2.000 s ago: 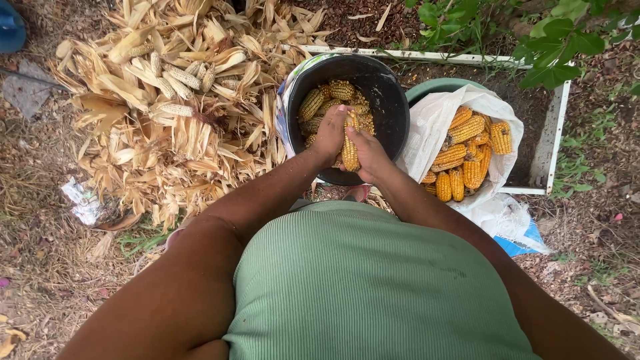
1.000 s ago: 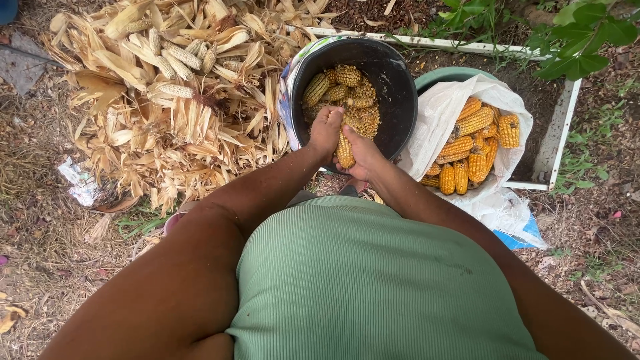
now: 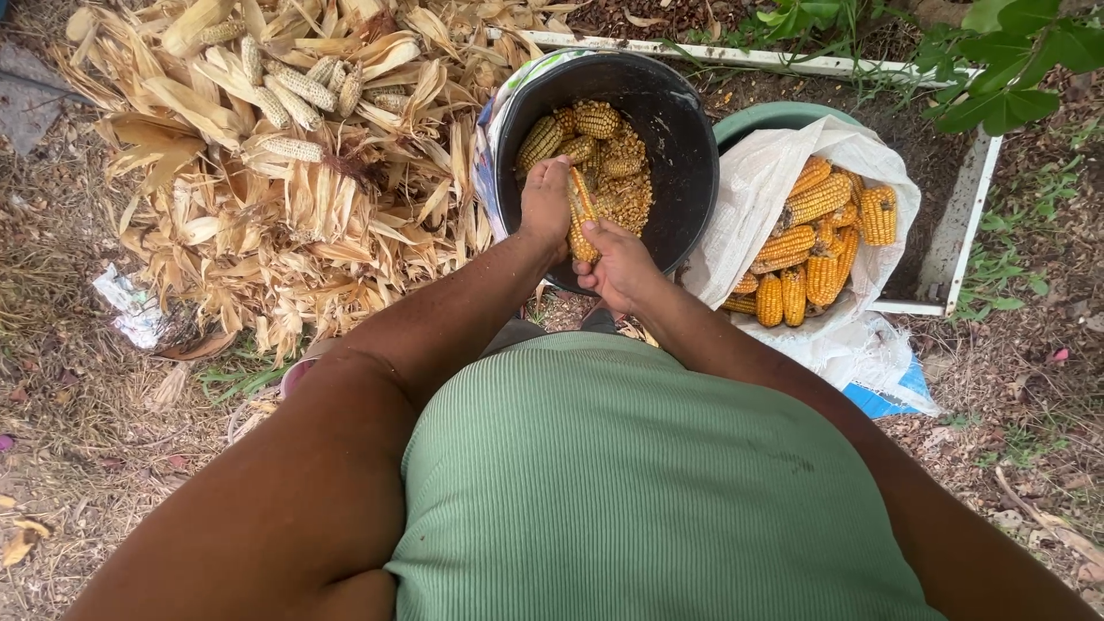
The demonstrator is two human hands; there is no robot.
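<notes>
My left hand (image 3: 547,205) and my right hand (image 3: 617,264) both grip one ear of dried yellow corn (image 3: 580,216) over the near part of a black bucket (image 3: 686,159). Pale stripes along this ear show where kernels are gone. Inside the bucket lie several more corn ears (image 3: 597,119) and a heap of loose kernels (image 3: 630,203). A white woven sack (image 3: 742,198), right of the bucket, holds many yellow ears (image 3: 819,198). To the left, bare and pale cobs (image 3: 300,89) rest on a pile of dry husks (image 3: 371,224).
Behind the sack shows the rim of a green basin (image 3: 776,114). A white metal frame (image 3: 973,220) lies on the ground around it. Green leaves (image 3: 1018,65) hang at the upper right. A crumpled wrapper (image 3: 129,306) lies beside the husks at the left.
The ear between my hands has turned, and a strip with kernels gone now faces up. My hands have stayed at the near side of the bucket.
</notes>
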